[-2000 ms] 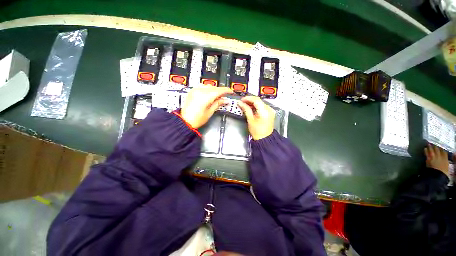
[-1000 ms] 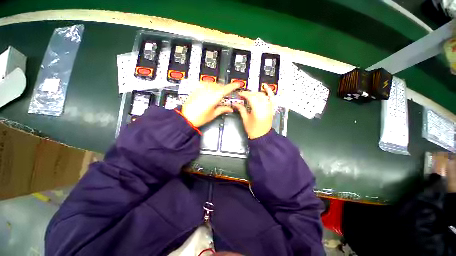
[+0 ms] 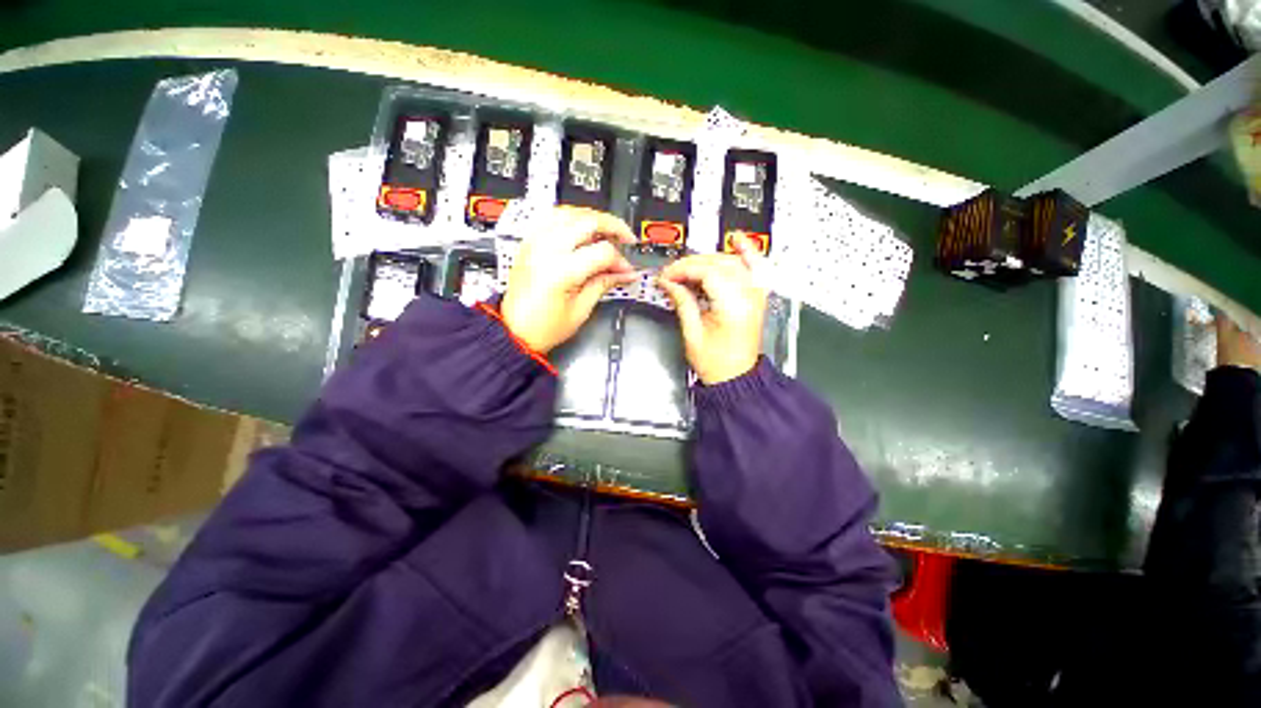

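My left hand (image 3: 560, 281) and my right hand (image 3: 719, 310) meet over the middle of a clear blister tray (image 3: 393, 103). Their fingertips pinch a small white keypad piece with dark marks (image 3: 640, 288) between them. Phone backs, black with red-orange ends, lie face down in the tray's back row, such as one at the left (image 3: 412, 166) and one near my fingers (image 3: 665, 192). Another phone back (image 3: 748, 202) lies at the row's right end. In the tray's front row, phones with pale screens show partly (image 3: 393, 286); my hands and sleeves hide some of them.
Sheets with small dark marks (image 3: 851, 263) fan out behind and right of the tray. Stacked black parts (image 3: 982, 237) stand by a metal post, near a bagged sheet pack (image 3: 1095, 325). A clear bag (image 3: 163, 194) and white carton (image 3: 35, 215) lie left. A person's arm (image 3: 1224, 429) is at right.
The keypad piece stays between my fingertips, which have shifted slightly and lifted from the phone backs since one second ago. The other person's arm at right has moved up and outward.
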